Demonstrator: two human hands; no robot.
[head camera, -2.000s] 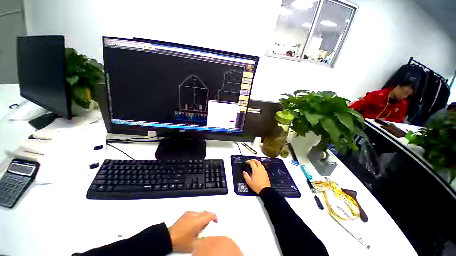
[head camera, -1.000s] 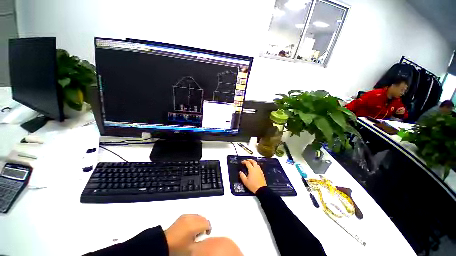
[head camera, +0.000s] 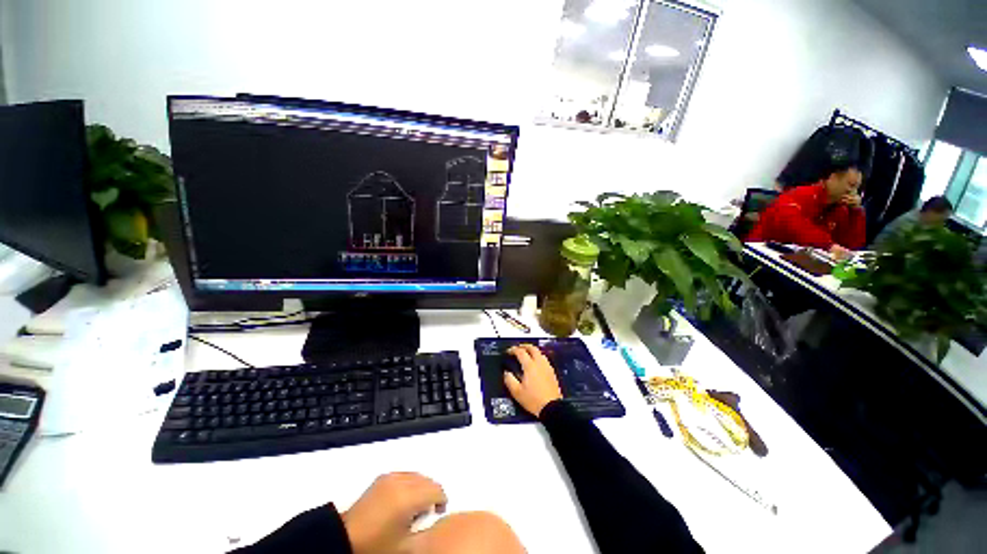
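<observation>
My right hand (head camera: 533, 379) rests on a small dark mouse (head camera: 512, 366), mostly hidden under the fingers, on the dark mouse pad (head camera: 590, 381). My left hand (head camera: 392, 513) lies at the bottom of the view, fingers curled, on the desk in front of the black keyboard (head camera: 314, 405); whether it holds anything cannot be told. A rounded skin-toned shape overlaps its lower right side. The monitor (head camera: 281, 195) shows thin white pattern outlines on black, with a blue and red strip below one piece.
A yellow tape measure (head camera: 703, 420), pens and a dark tool lie right of the pad. A green-lidded bottle (head camera: 567, 287) and leafy plant (head camera: 660, 243) stand behind. Papers (head camera: 114, 363) and a calculator (head camera: 15, 422) lie left. A person in red (head camera: 810, 213) sits at another desk.
The white window on the monitor has gone. The view has turned right, so desk items appear further left. The right hand stays on the mouse; the left stays near the front.
</observation>
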